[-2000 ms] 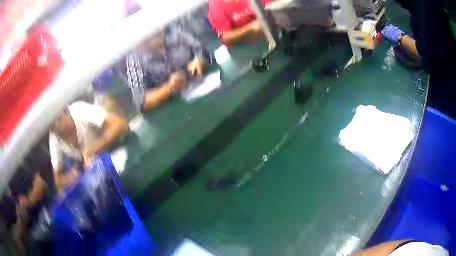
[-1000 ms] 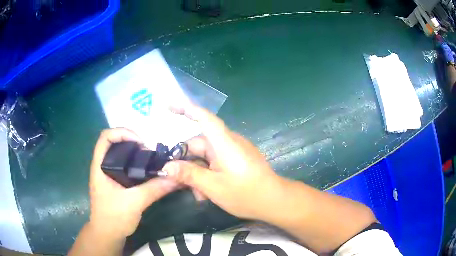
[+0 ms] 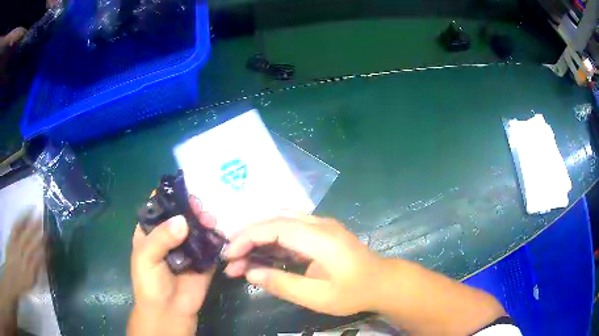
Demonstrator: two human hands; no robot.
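Observation:
My left hand [image 3: 164,262] holds a black power adapter [image 3: 180,226] upright at the lower left, blurred. My right hand [image 3: 309,259] is beside it, its thumb and fingers closed on the dark cord [image 3: 272,254] at the adapter's right side. Just beyond the hands lies a white printed stack [image 3: 246,167] with a teal logo. A clear poly bag edge [image 3: 318,172] shows from under its right side.
A blue basket [image 3: 131,92] with bagged units stands at upper left; a bagged adapter [image 3: 69,184] lies below it. Another person's hand [image 3: 25,249] is at far left. Loose black units [image 3: 453,37] lie beyond the table seam. A white stack [image 3: 540,164] and blue tote [image 3: 565,256] are at right.
The view has shifted, showing more of the basket and another person's hand at left. The adapter is turned differently in my left hand. My right hand's fingers have moved from its top to the cord.

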